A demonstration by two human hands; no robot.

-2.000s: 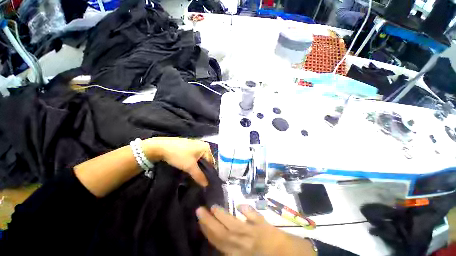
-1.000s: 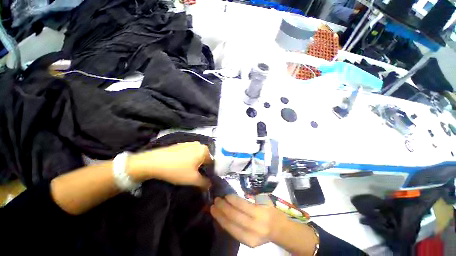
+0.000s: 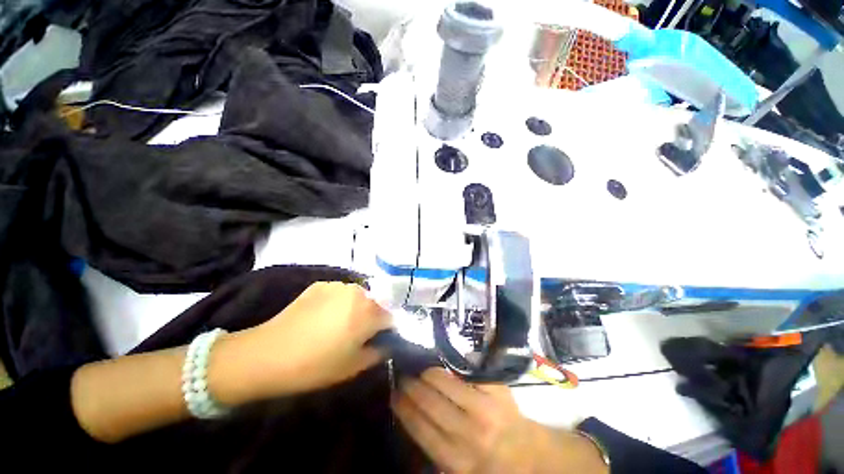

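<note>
A dark garment [image 3: 287,407] lies in front of the white sewing machine head [image 3: 574,222], its edge reaching the needle area [image 3: 463,324]. My left hand [image 3: 310,335] is closed on the garment just left of the needle area, fingertips hidden in the cloth. My right hand [image 3: 472,421] lies on the garment edge just below the presser area, fingers together and partly hidden by the cloth; I cannot tell if it grips. The presser foot is not clearly visible behind the metal guard.
Dark cloth [image 3: 167,204] is heaped left of the machine, with a white cord across it. A black phone [image 3: 578,338] and snips with red and yellow handles [image 3: 555,372] lie on the bed. Black cloth [image 3: 740,384] hangs at right. An orange-red basket [image 3: 592,60] stands behind.
The view has moved closer to the machine head. My left hand has shifted slightly left and down in view, still at the cloth. My right hand has moved slightly right, beside the needle area.
</note>
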